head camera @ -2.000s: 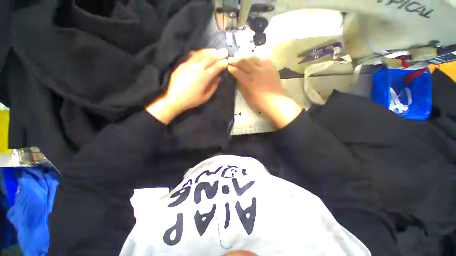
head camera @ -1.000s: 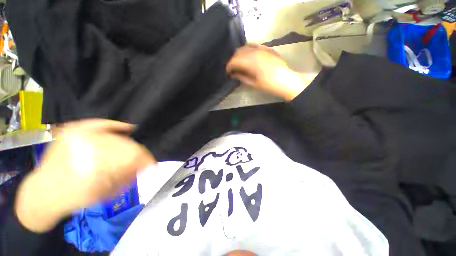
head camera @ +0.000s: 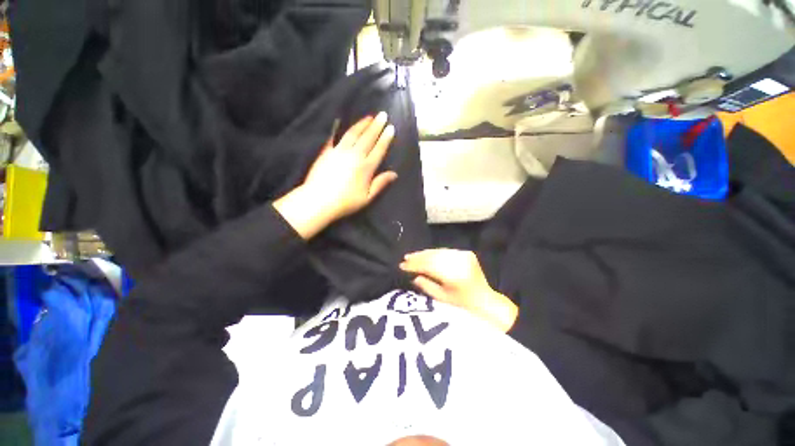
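A black garment piece [head camera: 253, 113] is heaped left of the needle and runs as a strip from under the presser foot [head camera: 401, 71] down to the wearer's lap. My left hand [head camera: 349, 170] lies flat on the cloth just below the presser foot, fingers a little spread, holding nothing. My right hand [head camera: 445, 277] pinches the cloth's right edge near the lap, at the apron [head camera: 392, 375]. The cream sewing machine head [head camera: 645, 43] is at the top.
On the machine bed [head camera: 462, 170] lie dark purple snips [head camera: 540, 100] and a pale tape loop [head camera: 532, 144]. A small blue bin [head camera: 676, 157] stands at right. More black cloth [head camera: 628, 261] spreads at right. A yellow holder [head camera: 24, 202] and blue cloth [head camera: 70, 348] are at left.
My left hand has come from the lower left onto the cloth near the needle. My right hand has moved down to the cloth edge at the lap. The cloth now lies flatter under the presser foot.
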